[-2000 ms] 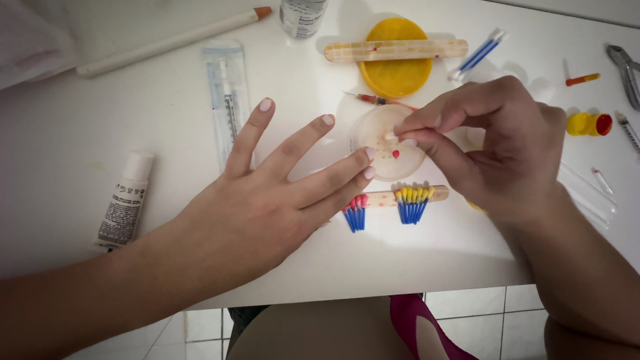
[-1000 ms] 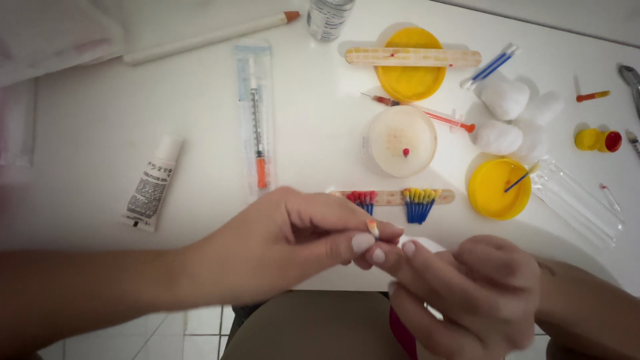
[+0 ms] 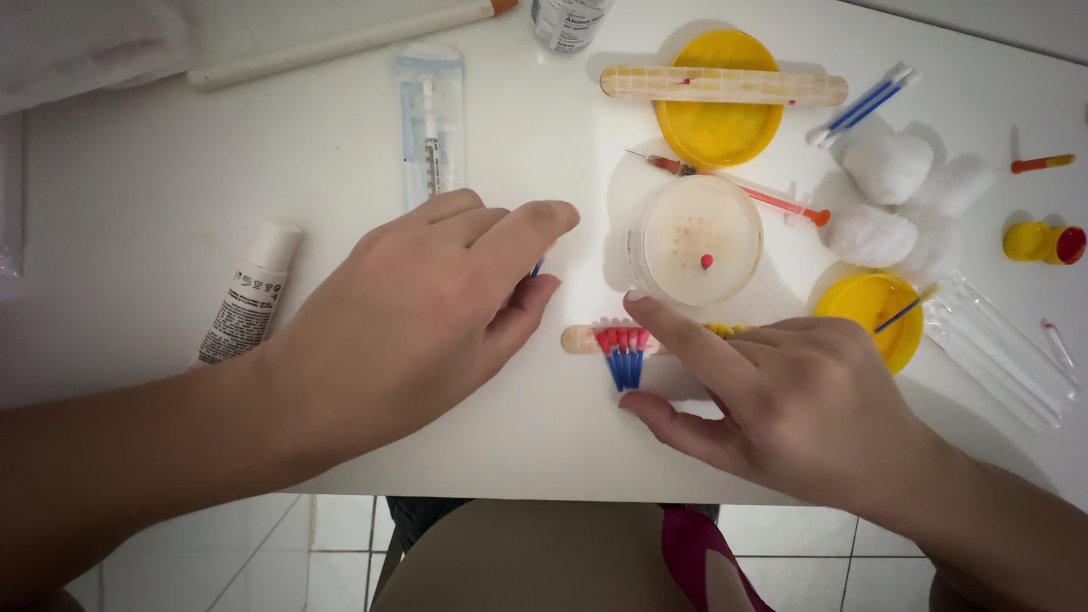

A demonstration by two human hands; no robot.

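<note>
My left hand (image 3: 425, 297) is over the table left of the round clear dish (image 3: 701, 242), a small piece with a blue stem (image 3: 536, 268) between its thumb and forefinger, mostly hidden by them. My right hand (image 3: 782, 391) has thumb and forefinger spread around several red-tipped blue swabs (image 3: 625, 353), which lie on a wooden stick (image 3: 581, 340). Yellow tips on the same stick are partly covered by that hand. In the dish lies a small red bead-like piece (image 3: 706, 262). Behind the dish is an orange syringe (image 3: 778, 201) with a bare needle.
A packaged syringe (image 3: 432, 136), a white tube (image 3: 246, 297) and a bottle (image 3: 568, 21) lie or stand to the left and back. A yellow lid (image 3: 722, 127) under another wooden stick (image 3: 731, 86), cotton balls (image 3: 886, 168), blue-stemmed swabs (image 3: 863, 106) and a second yellow lid (image 3: 867, 319) are at right.
My hands have moved apart from where they met at the table's front edge. The left went up with the small piece; the right is now by the red-tipped swabs.
</note>
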